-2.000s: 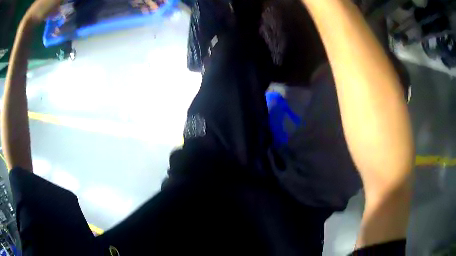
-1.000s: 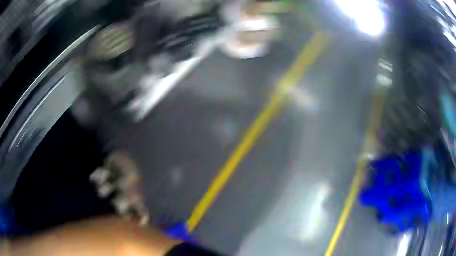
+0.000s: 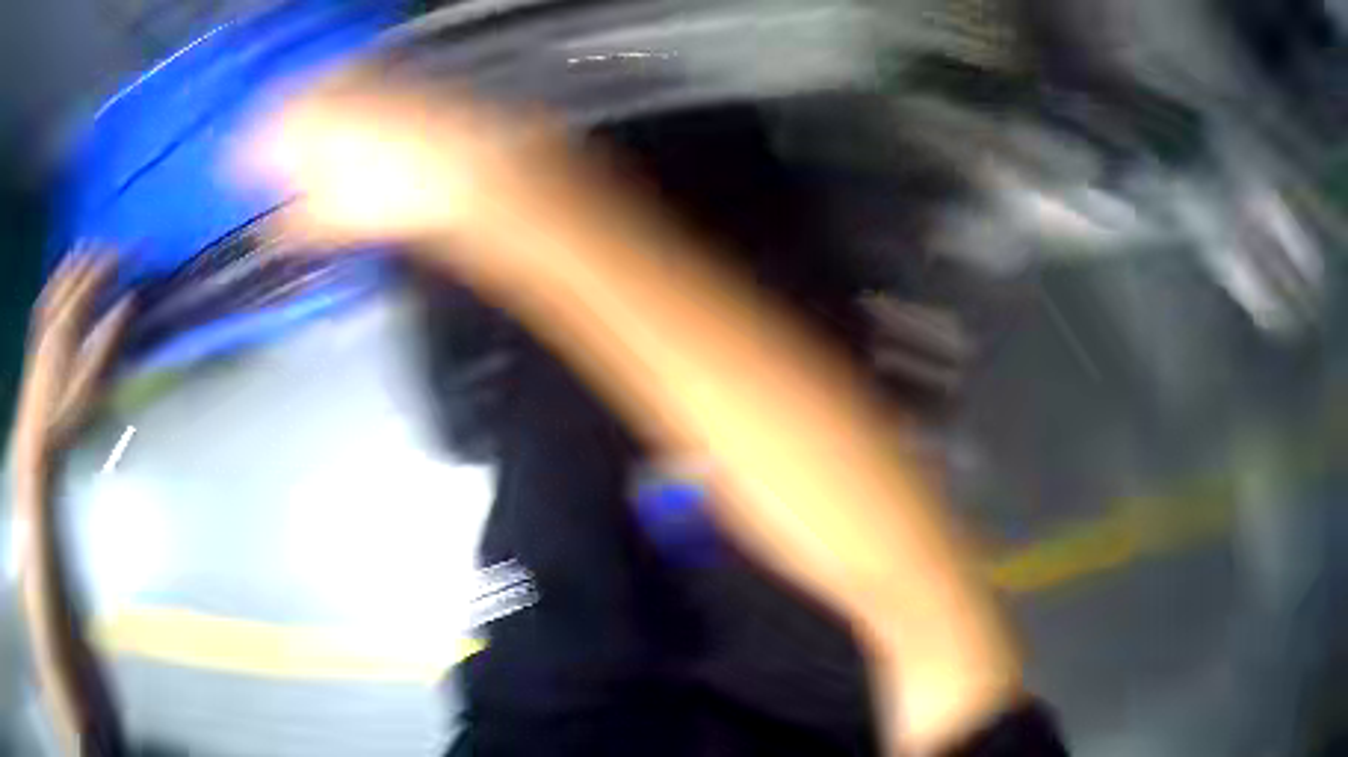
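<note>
A bright blue tray (image 3: 163, 155) lies at the upper left, blurred by motion. Dark thin pieces (image 3: 244, 274), perhaps cut wires, lie along its near part. My left hand (image 3: 82, 333) is at the tray's left near corner, fingers spread and partly over the edge. My right hand (image 3: 348, 163) reaches across to the tray's right part. It is strongly blurred, and its fingers and anything in them cannot be made out. Both hands are bare.
My dark-clothed legs (image 3: 577, 592) are below the right forearm. A small blue thing (image 3: 677, 510) shows beside that forearm. Grey floor with a yellow line (image 3: 1094, 547) is at the right, and a bright floor patch is at the left. Blurred grey equipment (image 3: 1035, 207) is at the upper right.
The view swung away over the aisle floor and has come back to the lap and the blue tray. My right forearm now crosses to the left, with the hand at the tray.
</note>
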